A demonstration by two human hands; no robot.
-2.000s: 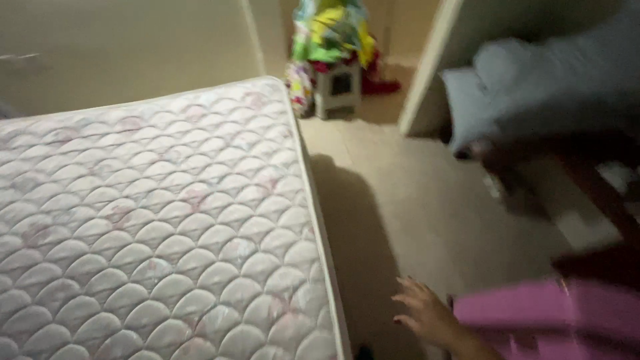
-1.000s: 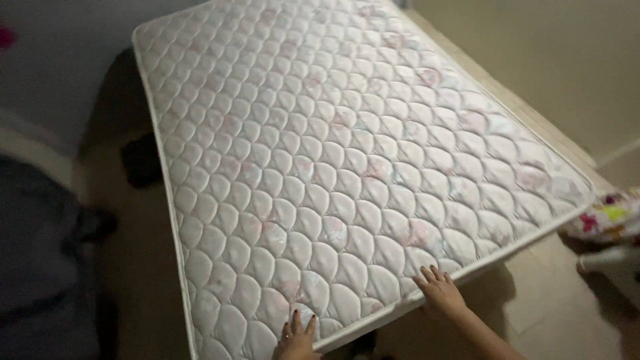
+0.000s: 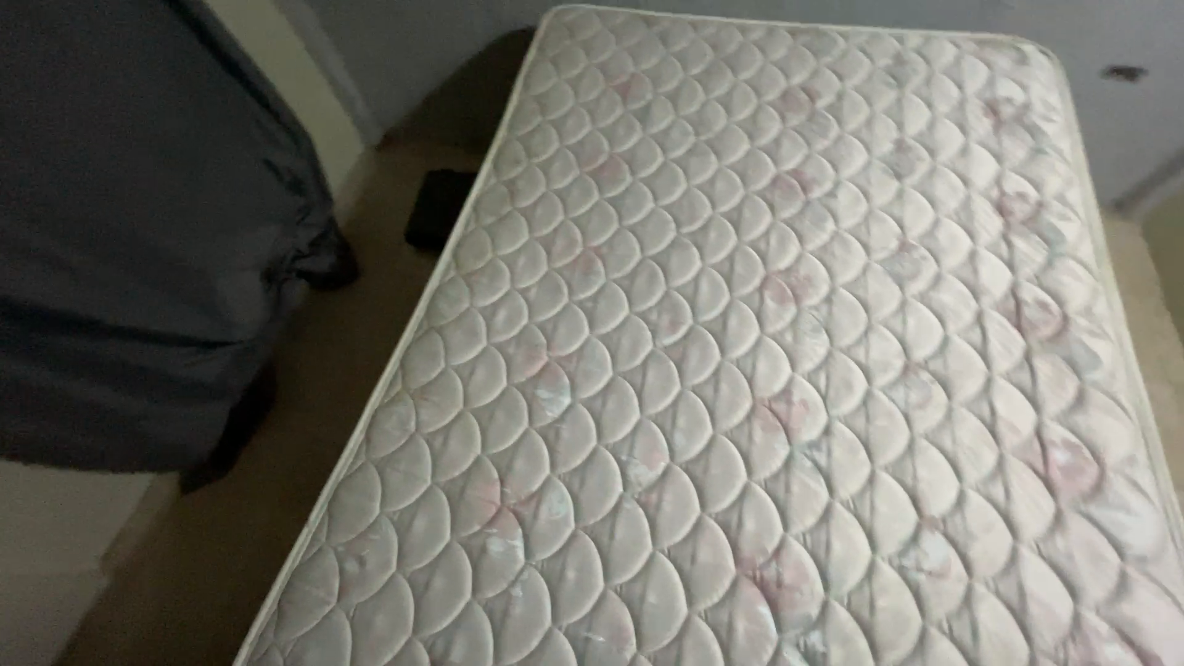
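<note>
A quilted mattress [image 3: 721, 351] with a scalloped stitch pattern and faint pink and blue-green flower prints fills most of the head view. Pale piping [image 3: 398, 379] runs along its left edge. Its far end reaches close to the grey wall, and its near end runs out of the frame at the bottom. Neither my left hand nor my right hand shows in the frame, so what they touch or hold cannot be told.
Dark grey cloth [image 3: 139, 240] drapes over something with dark legs at the left. A black object [image 3: 439, 208] lies on the tan floor [image 3: 314, 370] beside the mattress. Behind stands the wall [image 3: 425, 46], with a dark mark [image 3: 1124, 71] at the right.
A second ago both my hands were at the near edge of the mattress; now neither is in view. The view has swung, showing more of the dark cloth at the left.
</note>
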